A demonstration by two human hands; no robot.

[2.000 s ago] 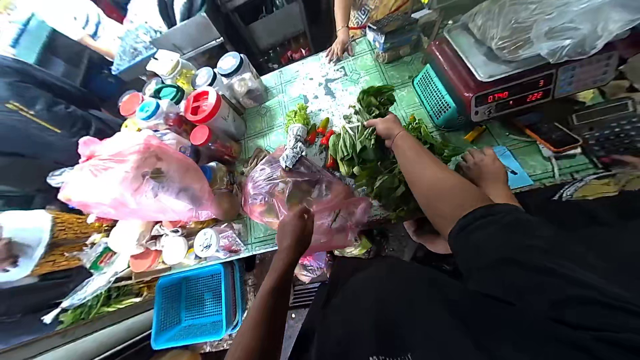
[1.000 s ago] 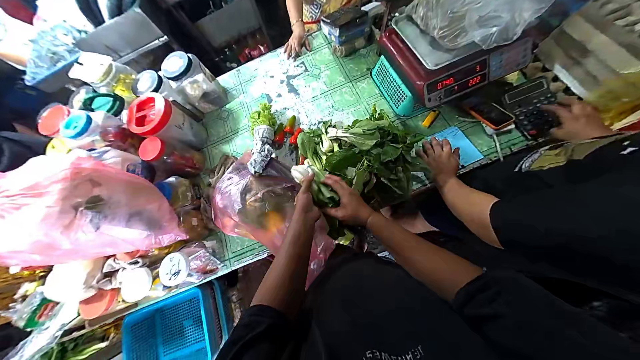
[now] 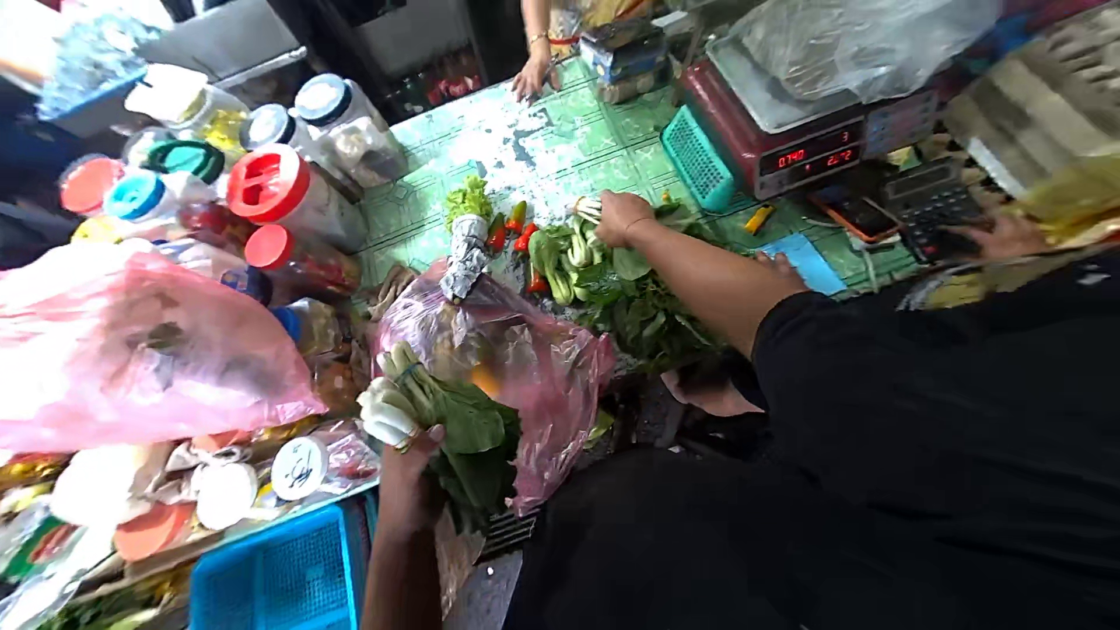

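My left hand (image 3: 424, 444) grips a bunch of leafy greens with pale stems (image 3: 407, 394), held over the near side of a pink plastic bag (image 3: 560, 394). On the green patterned tabletop, my right hand (image 3: 623, 219) is closed around the white stem ends of another bunch (image 3: 588, 210). More leafy greens (image 3: 647, 315) lie heaped under my right forearm. Left of them are red and orange chillies (image 3: 518, 223) and a light green leafy bunch (image 3: 468, 201) with its stems wrapped in foil or paper (image 3: 465, 254).
Lidded jars (image 3: 289, 192) and a full pink bag (image 3: 149, 350) crowd the left, above a blue plastic basket (image 3: 276, 569). At right stand a digital scale (image 3: 805, 131), a phone (image 3: 857, 214) and a calculator (image 3: 932, 210) under a co-worker's hand (image 3: 1006, 236). Another person's hand (image 3: 535, 74) rests at the far edge.
One second ago both my hands were together at a bunch near the pink bag. Now my left hand holds a bunch lower left, and my right hand has moved up to stems on the table.
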